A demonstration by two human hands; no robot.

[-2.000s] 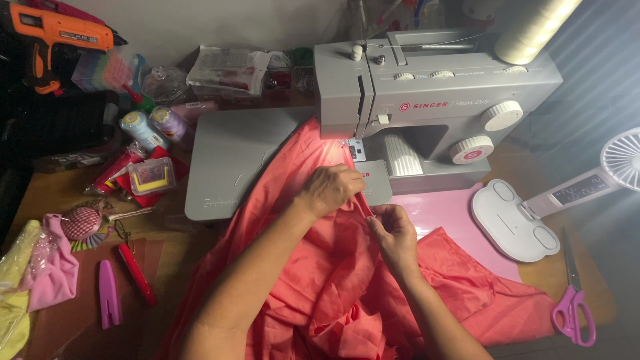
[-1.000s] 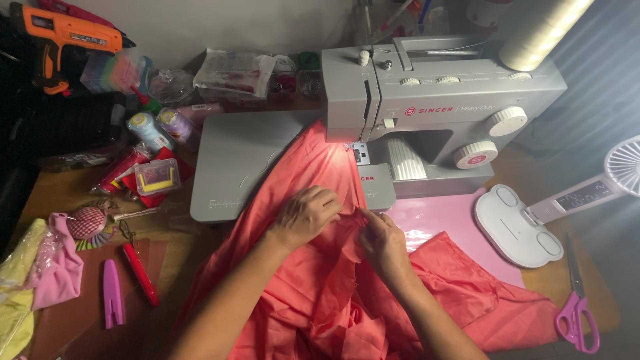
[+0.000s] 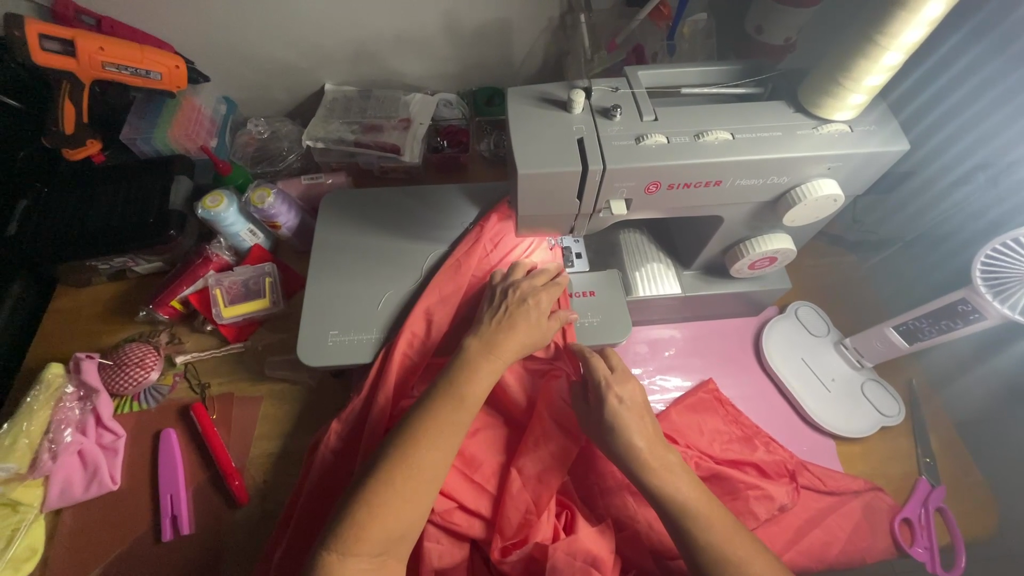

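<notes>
Coral satin fabric (image 3: 512, 448) runs from the front of the table up to the needle area of a grey Singer sewing machine (image 3: 720, 152). Part of it covers the grey extension table (image 3: 376, 264). My left hand (image 3: 524, 308) lies on the fabric just in front of the presser foot (image 3: 566, 250), fingers bent and pressing near its edge. Below and right of it, my right hand (image 3: 612, 392) pinches the fabric's edge beside the machine's front corner. The needle itself is too small to make out.
Purple-handled scissors (image 3: 928, 504) and a white fan lamp (image 3: 832, 368) are at the right, beside a pink sheet (image 3: 688, 352). Thread spools (image 3: 232, 216), a checked pincushion (image 3: 130, 368), a pink thread snipper (image 3: 174, 484) and a red pen-like tool (image 3: 218, 454) lie left. An orange glue gun (image 3: 96, 72) stands behind.
My left hand has moved forward from the gathered fabric to the presser foot and now lies flatter. The fabric edge near the foot is straighter. My right hand stays lower, at the edge.
</notes>
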